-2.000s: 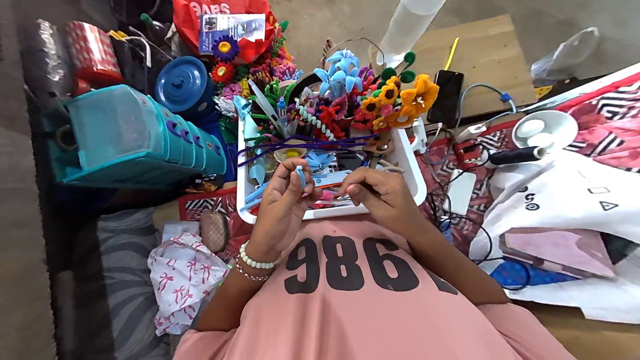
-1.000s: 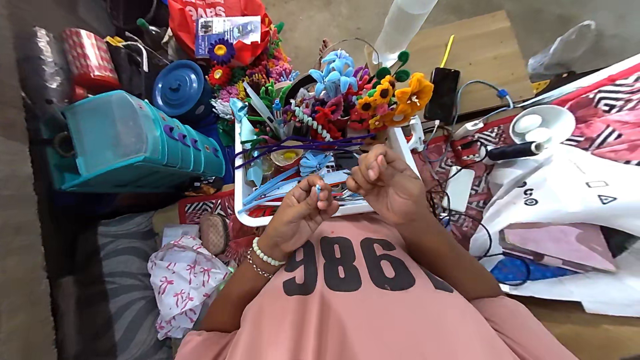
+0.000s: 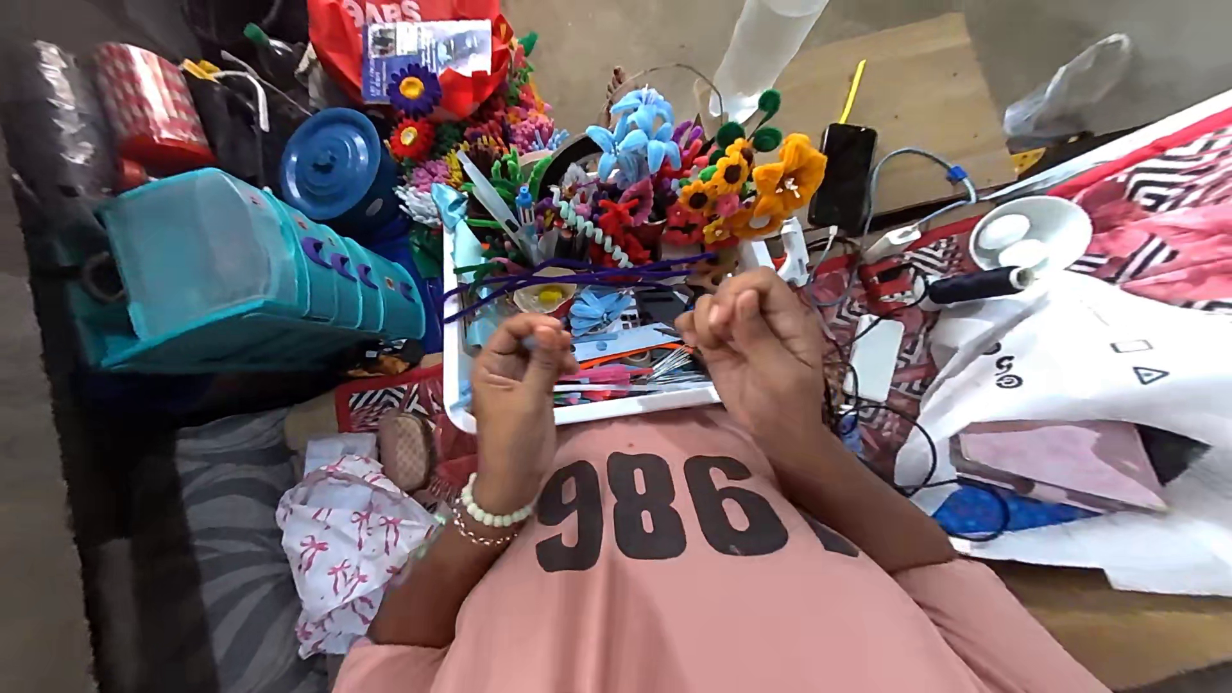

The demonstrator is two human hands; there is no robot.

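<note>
My left hand [image 3: 520,385] is raised over the near left part of a white tray [image 3: 587,412], thumb and fingertips pinching a small bluish piece that they mostly cover. My right hand [image 3: 756,351] is over the tray's near right edge with curled fingers; whether a thin thing lies between them cannot be made out. Between the hands, the tray holds a light-blue pipe-cleaner flower [image 3: 599,310], a light-blue strip [image 3: 626,343] and pink and silvery stems [image 3: 674,364]. Purple pipe cleaners [image 3: 577,274] lie across it. Light-blue [image 3: 640,135] and orange [image 3: 789,173] pipe-cleaner flowers stand at its back.
At the left are a teal plastic drawer unit [image 3: 260,269] and a blue lidded container [image 3: 332,166]. To the right lie a black phone [image 3: 843,173], a white bowl [image 3: 1070,231], a black thread spool [image 3: 977,285], cables and a white plastic bag [image 3: 1107,346].
My hands have moved farther apart than a second ago, the left one toward the tray's left side. More of the tray's contents shows between them.
</note>
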